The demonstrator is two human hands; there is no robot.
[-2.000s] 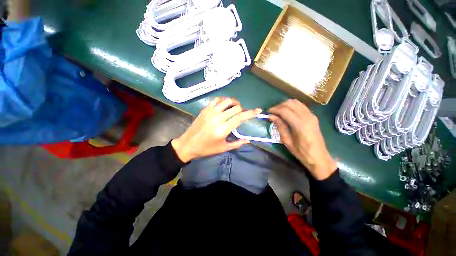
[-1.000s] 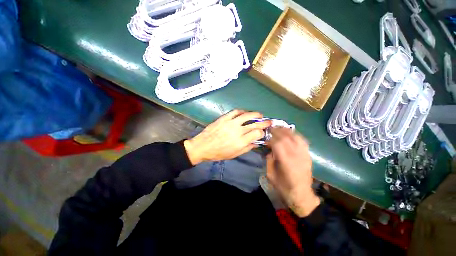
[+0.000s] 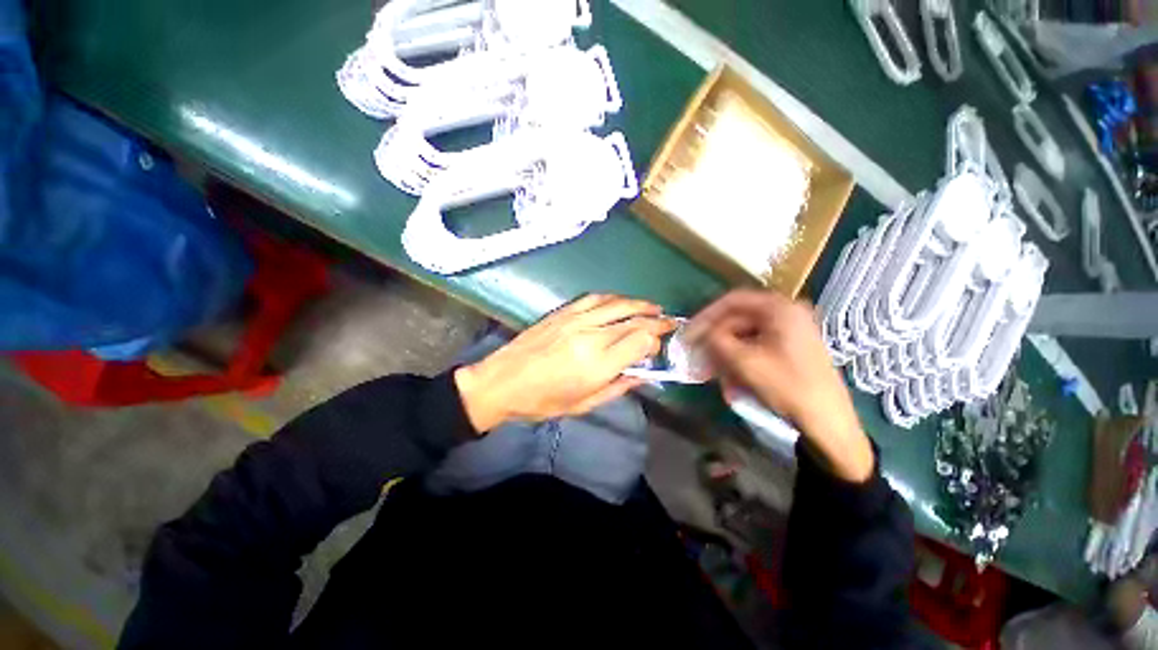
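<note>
My left hand [image 3: 572, 361] grips a white plastic frame [image 3: 682, 361] at the near bench edge, above my lap. Its fingers cover most of the loop; the disc end shows at the right. My right hand [image 3: 762, 345] is over the disc end, blurred, with fingertips curled together. Whether it touches the frame or holds a small piece cannot be told. An open cardboard box [image 3: 827, 218] of pale thin pieces lies just beyond the hands.
Overlapping frame stacks [image 3: 508, 210] lie at left on the green bench [image 3: 273, 121]. Nested frames [image 3: 933, 286] stand at right beside a metal parts heap [image 3: 991, 464]. Loose frames [image 3: 1039, 140] lie farther back. A person's blue sleeve [image 3: 114, 241] and a red stool [image 3: 248, 343] are at left.
My right hand has risen and moved slightly right from its place over the frame a second ago. My left hand keeps its grip. The view has shifted, bringing more of the right side into sight.
</note>
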